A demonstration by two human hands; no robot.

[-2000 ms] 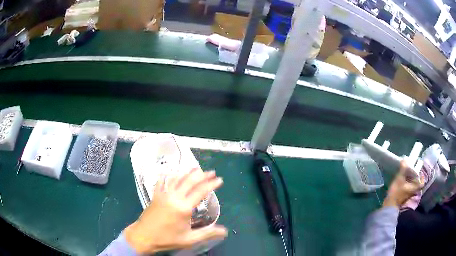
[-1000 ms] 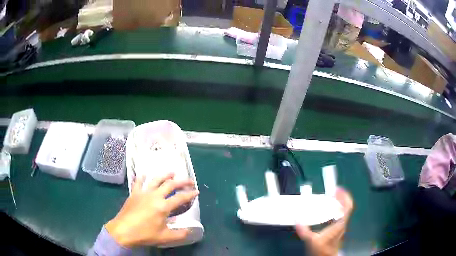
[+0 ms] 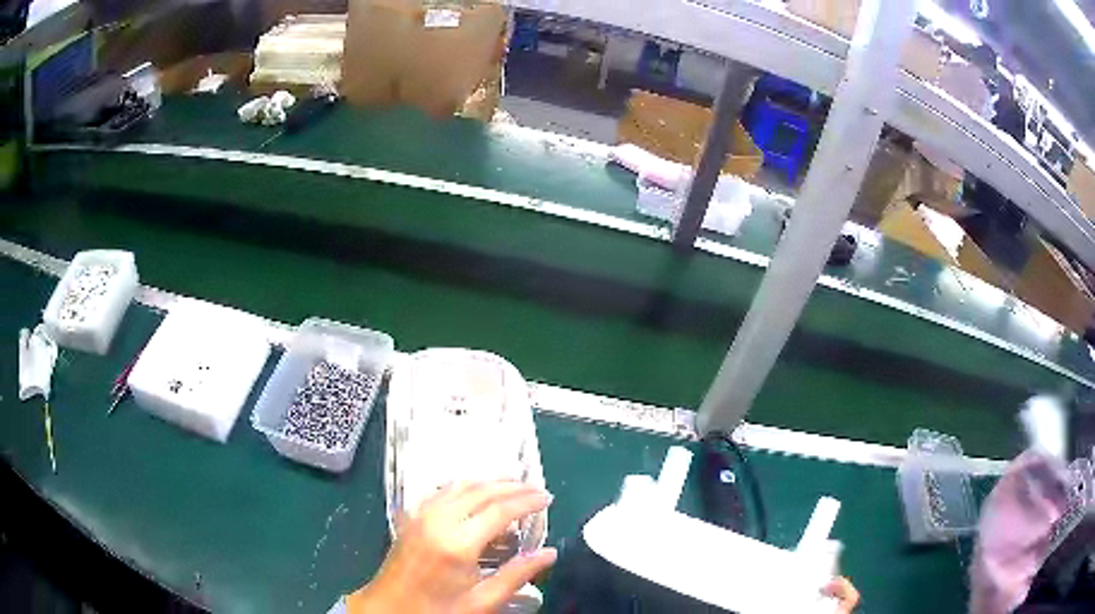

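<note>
A white rounded appliance housing (image 3: 459, 420) lies on the green bench, its narrow lower end partly under my left hand. My left hand (image 3: 450, 558) rests over that lower end with fingers spread. My right hand (image 3: 845, 595) is mostly hidden, with only fingertips showing at the right end of a white oval piece (image 3: 684, 552) that it holds. Several white pegs stick up from this piece, which is tilted right of the housing. The electric screwdriver (image 3: 723, 486) lies behind it, partly hidden.
A clear screw bin (image 3: 318, 402) stands left of the housing, beside a white block (image 3: 202, 369) and another small-parts box (image 3: 91, 300). A second screw bin (image 3: 939, 486) is at right near a person's pink sleeve (image 3: 1018, 528). A metal post (image 3: 799, 240) rises behind the screwdriver.
My right hand has brought the white pegged piece from the far right to beside the housing. My left hand stays over the housing. The view has shifted, so the bench things appear further right.
</note>
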